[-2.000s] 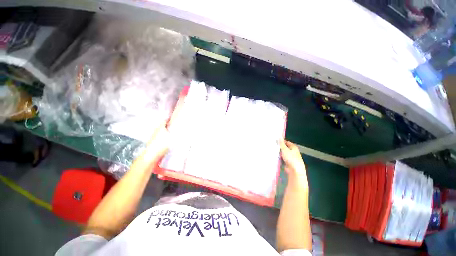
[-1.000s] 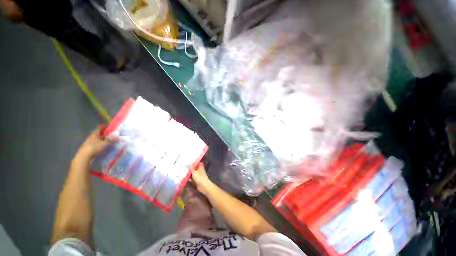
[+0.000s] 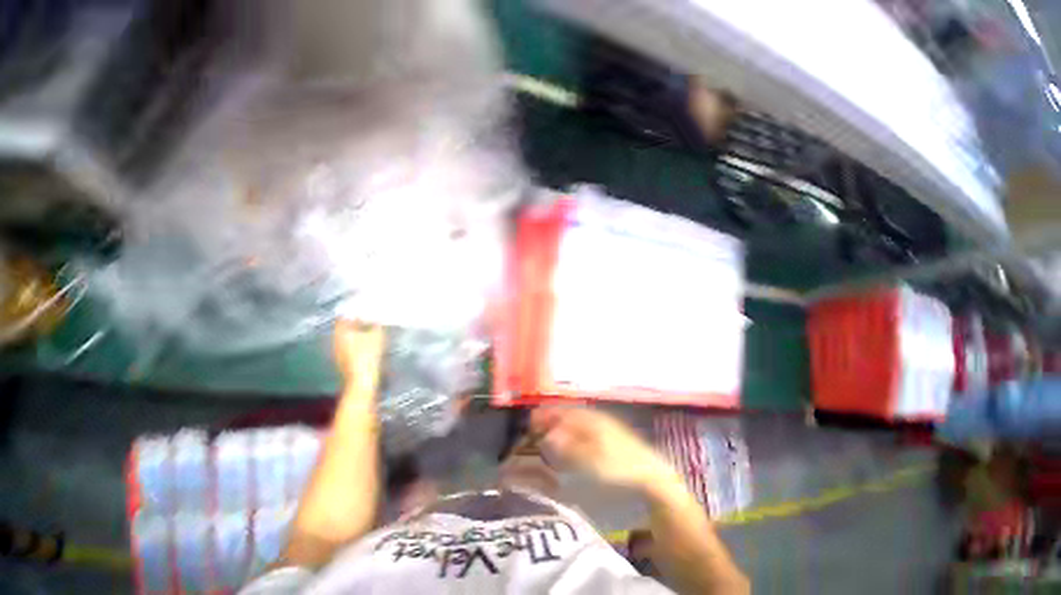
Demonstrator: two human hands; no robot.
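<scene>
A stack of red trays (image 3: 529, 305) stands on the green bench in front of me, its face covered in pale bagged parts (image 3: 652, 308). My left hand (image 3: 361, 351) is at the front edge of the large clear plastic bag pile (image 3: 390, 233), left of the stack; whether it grips any film is unclear. My right hand (image 3: 572, 439) is blurred, just below the stack's front edge, with no tray visible in it; its finger shape is unclear.
Another red tray stack (image 3: 855, 355) stands at the right on the bench. Trays of pale bags (image 3: 215, 500) are low at the left, and more (image 3: 704, 459) are below the bench edge. A white shelf (image 3: 814, 87) runs above the bench. Dark parts lie behind the stack.
The view has swung back from the floor side to the bench. The tray that both hands held is out of them; filled trays show low at the left. Both hands are now near the bench edge.
</scene>
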